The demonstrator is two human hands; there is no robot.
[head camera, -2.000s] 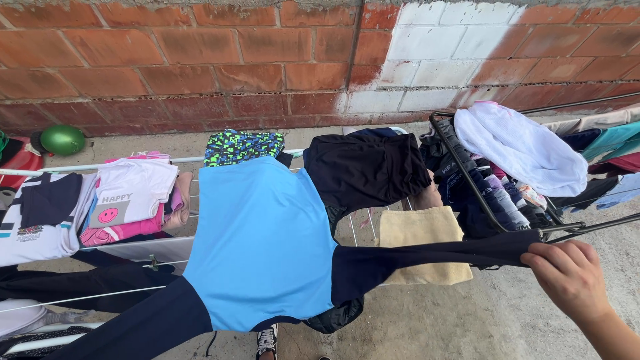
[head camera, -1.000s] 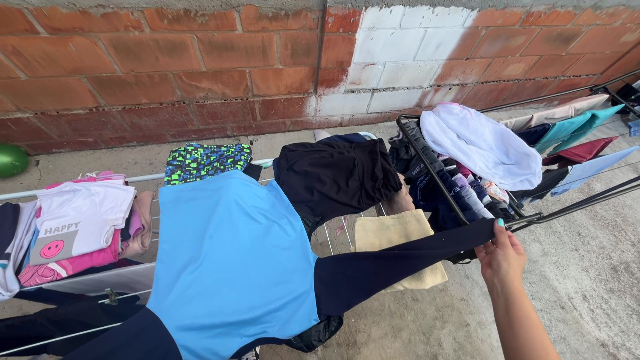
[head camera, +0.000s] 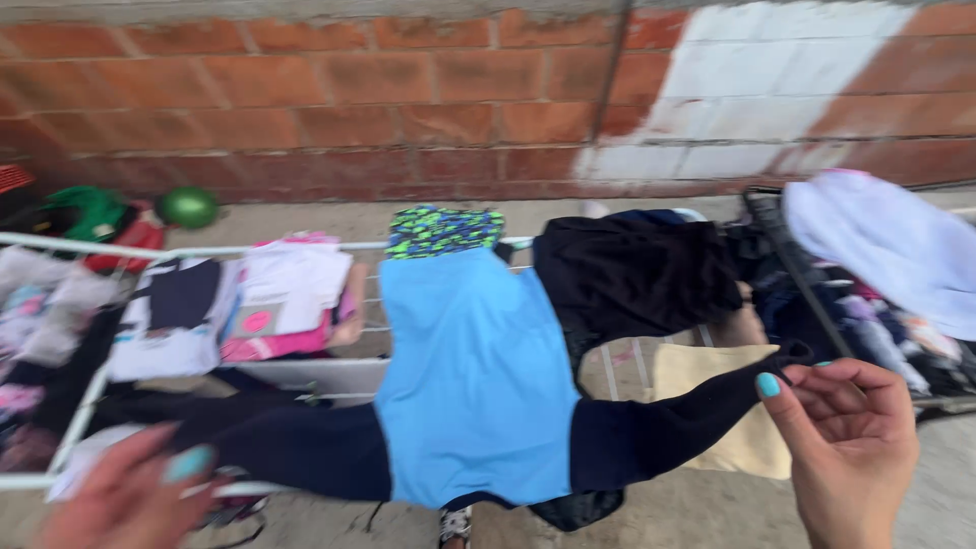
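A long-sleeved top (head camera: 476, 381) with a light blue body and dark navy sleeves lies spread over a white drying rack, its neckline toward me. My right hand (head camera: 846, 427) pinches the cuff end of the sleeve on the right between thumb and fingers. My left hand (head camera: 137, 488), blurred by motion, is at the end of the other navy sleeve; whether its fingers grip the fabric is unclear. Beyond the top's hem lies a green and blue patterned cloth (head camera: 444, 230). A black garment (head camera: 637, 274) rests right of the top, and a cream cloth (head camera: 713, 396) lies partly behind the right sleeve.
Folded clothes (head camera: 293, 290) are stacked on the rack (head camera: 206, 250) at the left. A dark-framed container or rack (head camera: 801, 267) holds clothes at the right, with a white garment (head camera: 884, 244) on top. Behind are a brick wall (head camera: 381, 91) and a green ball (head camera: 188, 207).
My left hand has come into view at the left sleeve. My right hand still holds the right sleeve's cuff, which now sags and bends more. The view has shifted left.
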